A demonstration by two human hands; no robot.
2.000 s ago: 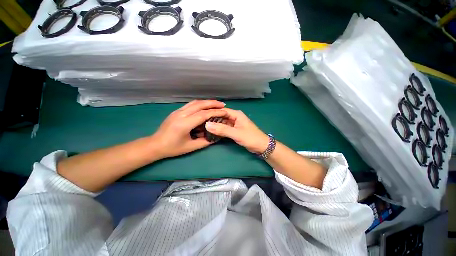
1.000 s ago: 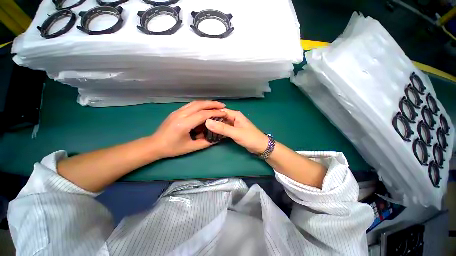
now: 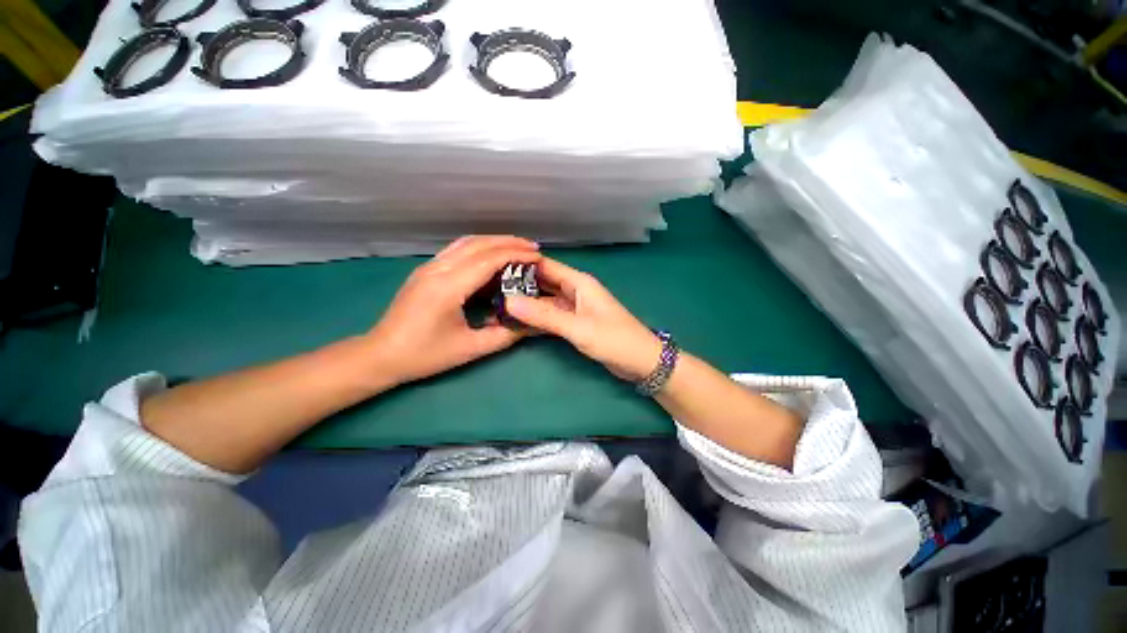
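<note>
A small stack of watch case rings (image 3: pixel 519 282), dark with bright edges, is held between my two hands above the green bench. My left hand (image 3: pixel 447 307) curves around its left and far side. My right hand (image 3: pixel 581 315), with a metal bracelet at the wrist, grips it from the right, thumb on the near side. The fingers hide most of the stack, so I cannot tell how many rings it has.
A thick white foam sheet stack (image 3: pixel 408 186) at the far left bears rows of dark rings. A second foam stack (image 3: pixel 853 161) stands at the right, turned at an angle, with several rings. A black box (image 3: pixel 56 241) is at the left on the green bench (image 3: pixel 742 315).
The stack has turned in my hands so that bright edges now show. Both hands have shifted slightly, with the fingertips a little farther from my body.
</note>
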